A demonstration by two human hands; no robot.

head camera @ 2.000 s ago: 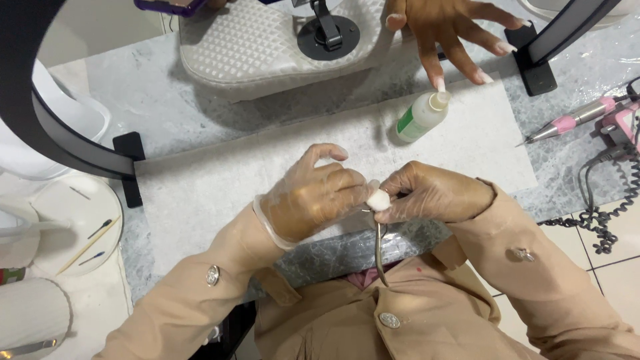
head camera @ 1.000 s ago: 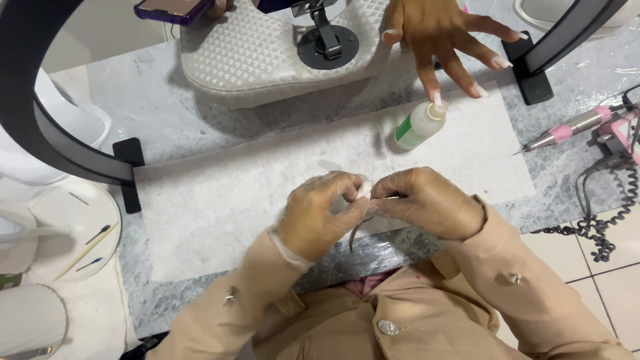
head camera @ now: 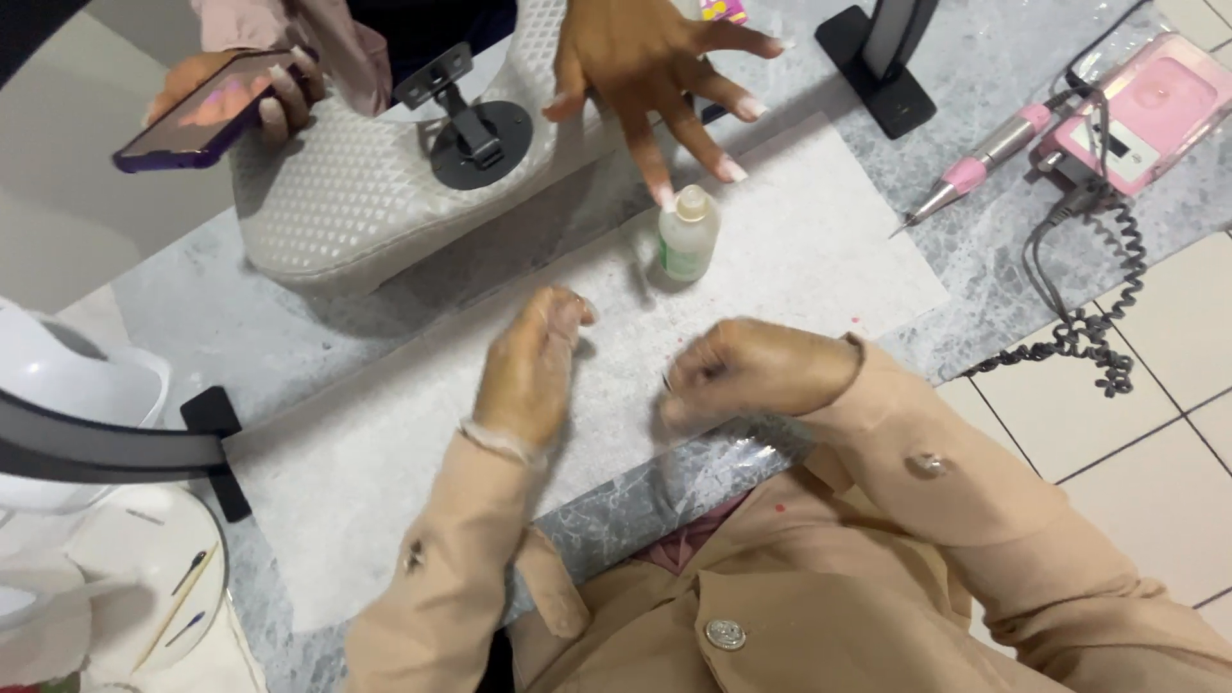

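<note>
My left hand (head camera: 529, 371), in a thin clear glove, is over the white paper sheet (head camera: 385, 462), fingers curled inward; whether it holds anything is hidden. My right hand (head camera: 746, 371), also gloved and blurred, is curled to its right, above the sheet near the table edge. The two hands are apart. A faint curved tool (head camera: 664, 476), blurred, seems to hang below my right hand. Beyond them a clear plastic bottle (head camera: 688, 236) with a green label stands on the sheet. Another person's hand (head camera: 654, 67) rests with fingers spread behind the bottle, one fingertip beside its top.
A quilted armrest (head camera: 327, 212) carries a black phone mount (head camera: 481, 144). The other person holds a phone (head camera: 207, 115). At right lie a pink electric nail file (head camera: 991, 159), its control box (head camera: 1155, 106) and a coiled cord (head camera: 1107, 356). Lamp feet (head camera: 876, 77) stand at both sides. A white plate (head camera: 154, 577) holds thin sticks.
My hands were together around a small white wad; now they are apart and the wad is no longer visible. The view has moved closer to the table.
</note>
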